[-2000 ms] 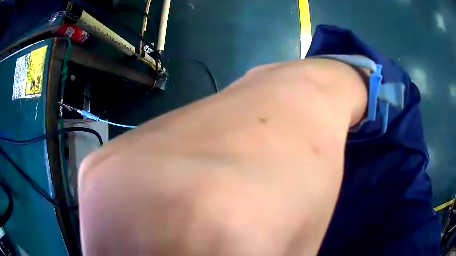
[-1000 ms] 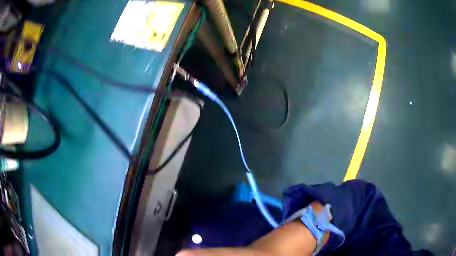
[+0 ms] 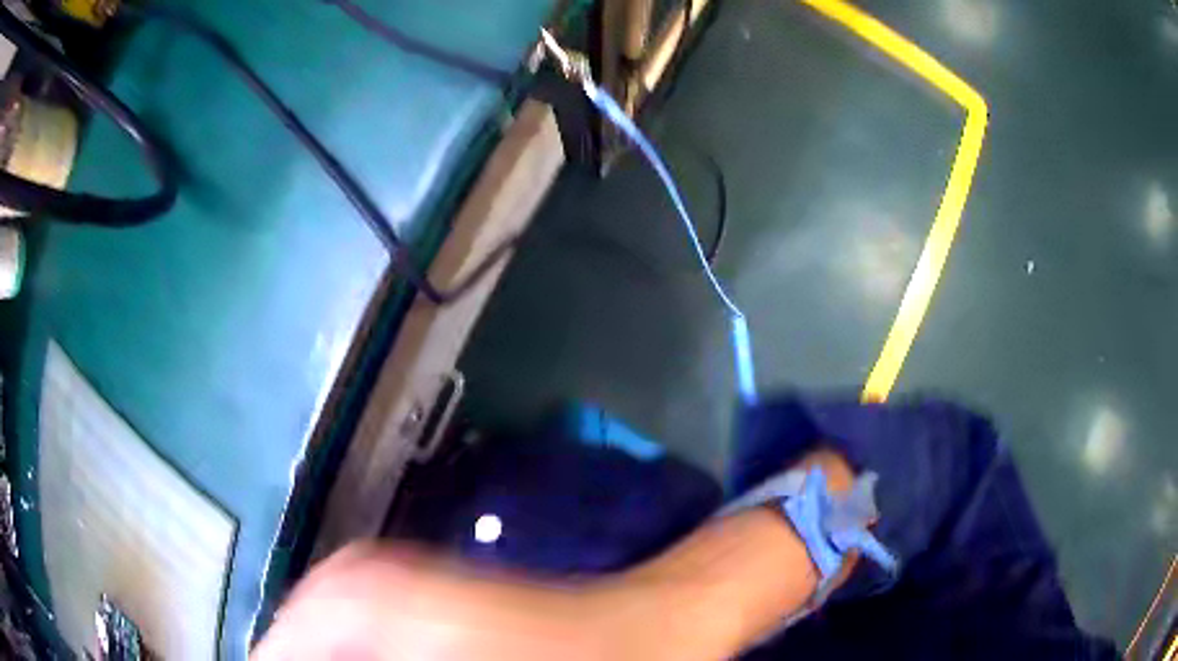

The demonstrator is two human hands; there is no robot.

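Observation:
My right hand [image 3: 375,607] is blurred at the bottom edge, in front of the bench's edge. Its fingers are cut off or hidden, so I cannot see if it holds anything. A light blue band [image 3: 827,523] is around my right wrist. A blue cord [image 3: 672,194] runs from near my sleeve up to a metal clip [image 3: 565,58] at the bench edge. A pale mat [image 3: 136,478] lies on the bench at the lower left, with a small circuit board [image 3: 116,630] at its lower part, partly cut off by the frame. My left hand is not in view.
The green bench top [image 3: 258,284] fills the left side. A black cable [image 3: 310,142] crosses it and hangs over the edge. A pale drawer front with a handle [image 3: 446,413] is below. A yellow line [image 3: 950,239] marks the dark floor at the right.
The view has swung, and more of the bench mat and the board now show. My right hand, which filled the view two seconds ago, is lower and smaller, and extends further left than one second ago.

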